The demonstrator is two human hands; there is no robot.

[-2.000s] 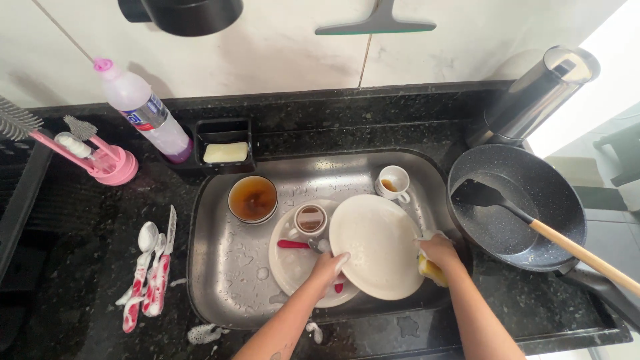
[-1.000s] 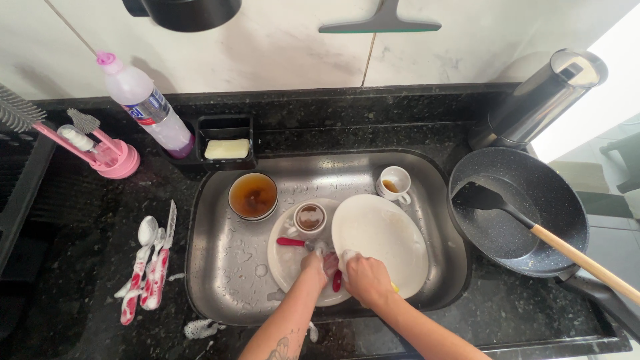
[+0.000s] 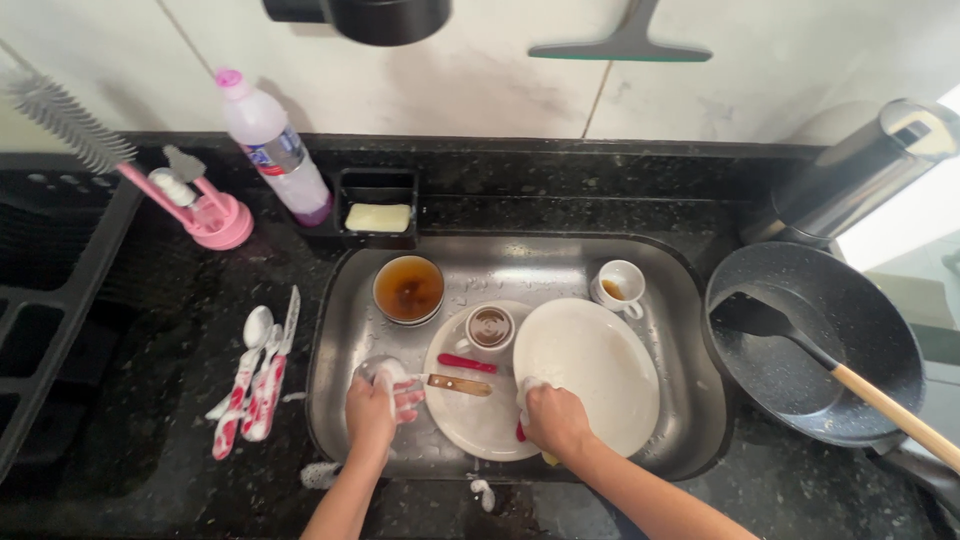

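Observation:
My left hand [image 3: 375, 409], foamy, is at the left side of the sink around the metal end of a wooden-handled utensil [image 3: 459, 385], whose handle points right over the lower white plate [image 3: 465, 439]. My right hand [image 3: 555, 420] is closed at the left edge of the upper white plate [image 3: 600, 367]; a bit of yellow sponge [image 3: 551, 457] shows under it. A red handle [image 3: 466, 364] and a cup of brown liquid [image 3: 490, 327] are on the lower plate. A bowl of amber liquid [image 3: 409, 289] and a white cup [image 3: 619, 286] stand behind.
Soapy red-handled cutlery [image 3: 259, 390] lies left of the steel sink [image 3: 517, 253]. Behind are a pink brush holder [image 3: 225, 225], a plastic bottle [image 3: 277, 150] and a black soap holder [image 3: 379, 184]. Right stand a dark pan [image 3: 795, 390] with a spatula [image 3: 847, 375] and a steel cylinder [image 3: 847, 172].
My left hand has moved left, away from my right hand. The wooden handle has come into view. My right hand has left the upper plate's right side for its left edge.

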